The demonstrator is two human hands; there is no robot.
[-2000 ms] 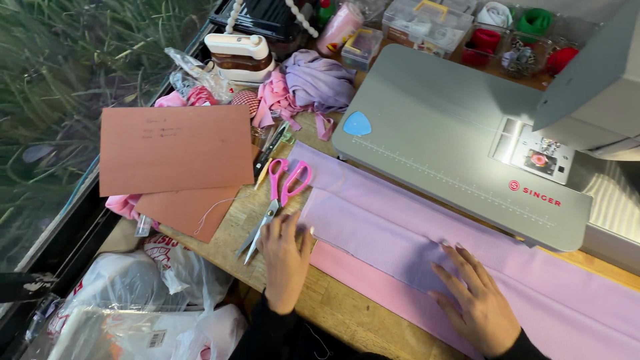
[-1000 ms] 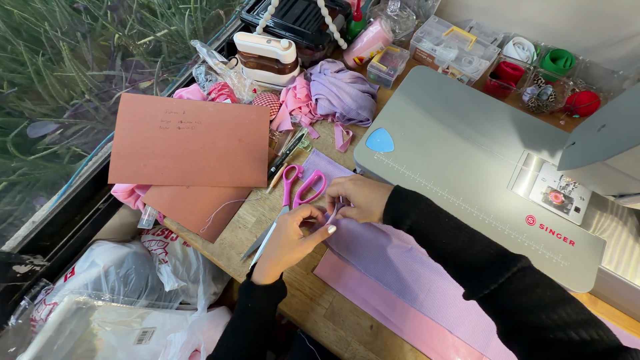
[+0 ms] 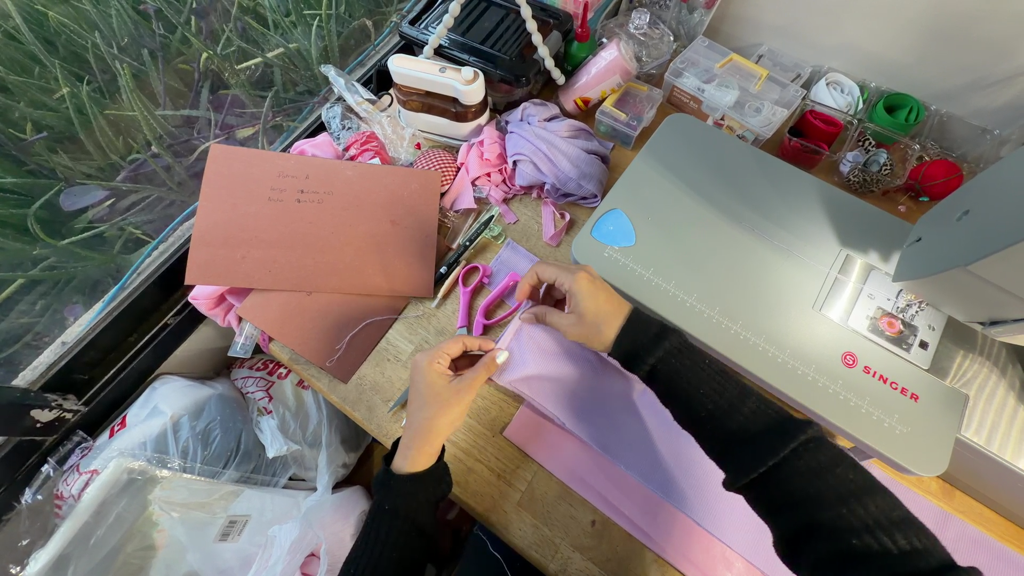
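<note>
A long strip of lilac ribbed fabric (image 3: 596, 400) runs from the lower right to my hands. My left hand (image 3: 452, 380) pinches the corner of its near end between thumb and fingers. My right hand (image 3: 574, 304) pinches the same edge a little farther up, beside the handles of the pink-handled scissors (image 3: 466, 298). The scissors lie on the wooden table, their blades partly hidden by my left hand. Under the lilac fabric, a pink strip (image 3: 608, 488) shows along its near side. The sewing machine's grey extension table (image 3: 744, 264) is right of my hands.
Brown card sheets (image 3: 320, 232) lie at left beside a black pen (image 3: 466, 246). Behind them are a mini iron (image 3: 440, 96) and crumpled lilac fabric (image 3: 556, 152). Clear boxes (image 3: 732, 88) stand at the back. Plastic bags (image 3: 192, 432) sit below the table's left edge.
Two seconds ago both hands lay apart, flat on the fabric and near the scissors. My right hand has moved left to join my left, and the fabric's end is now lifted between them.
</note>
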